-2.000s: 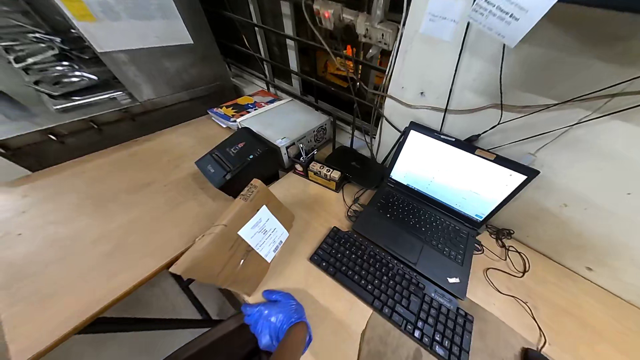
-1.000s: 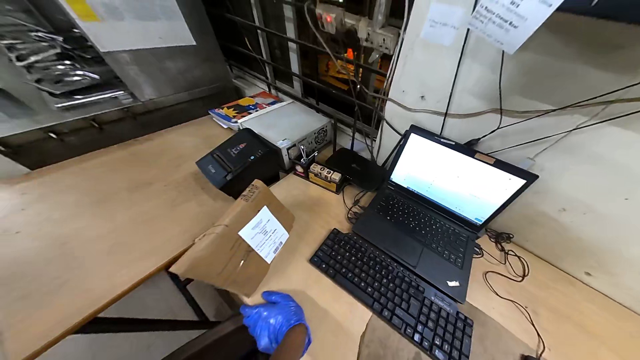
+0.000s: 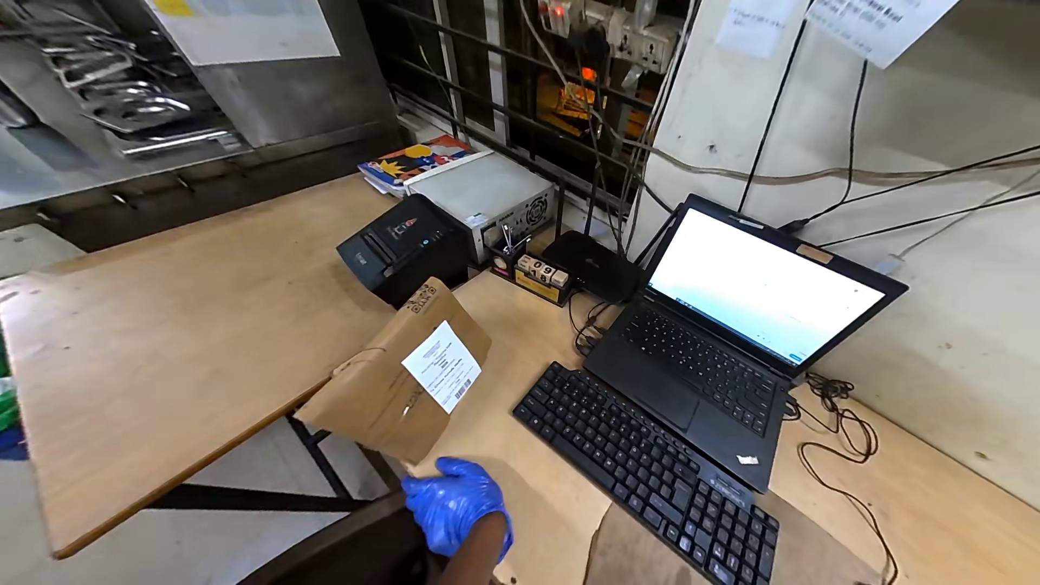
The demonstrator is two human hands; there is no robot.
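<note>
My left hand (image 3: 455,505), in a blue disposable glove, is low in the middle of the head view, at the near edge of the wooden desk. Its bent fingers are beside the lower corner of a brown cardboard box (image 3: 366,406); whether they grip it is not clear. The box is tilted, with a white printed label (image 3: 443,367) on the face towards the laptop, and it reaches over the gap between two table tops. A black keyboard (image 3: 650,479) lies to the right of the hand, along the front of an open black laptop (image 3: 691,366). My right hand is out of view.
A black label or receipt printer (image 3: 406,248) stands behind the box, beside a grey metal-cased device (image 3: 483,195). A block calendar with pen holder (image 3: 543,276) and a black router (image 3: 593,264) sit left of the laptop. Loose cables (image 3: 845,439) lie at its right. Another wooden table top (image 3: 187,341) extends left.
</note>
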